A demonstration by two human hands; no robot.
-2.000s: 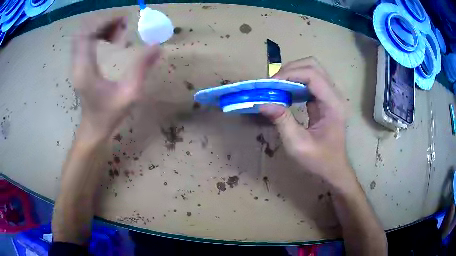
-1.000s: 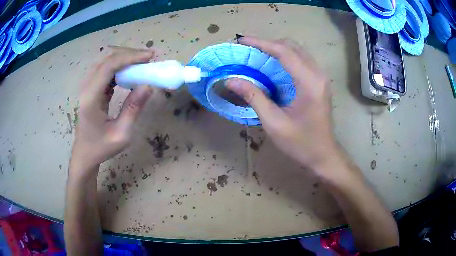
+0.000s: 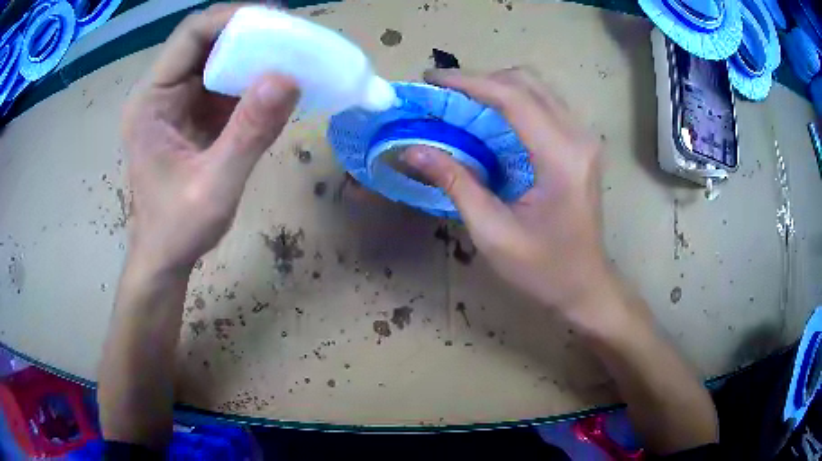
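My left hand (image 3: pixel 194 149) holds a white squeeze glue bottle (image 3: pixel 284 56), tilted with its nozzle down to the right. The nozzle tip is at the upper rim of a light blue pleated ring (image 3: pixel 464 106); whether it touches is unclear. My right hand (image 3: pixel 532 189) holds the ring tilted above the board, thumb in the ring's hole, fingers behind the right side. A darker blue collar (image 3: pixel 482 151) stands around the hole, with a pale inner edge.
A glue-stained brown board (image 3: pixel 360 360) lies below. The black end of a cutter (image 3: pixel 444 58) shows behind the ring. A smartphone (image 3: pixel 707 112) lies at right beside overlapping blue rings (image 3: pixel 694 22). More rings (image 3: pixel 45 40) are at upper left. A red stool (image 3: pixel 54 419) is lower left.
My left hand has picked up the bottle since the oldest frame, and has since raised it and tilted its nozzle to the ring's upper rim. The ring has turned from edge-on to show its hole.
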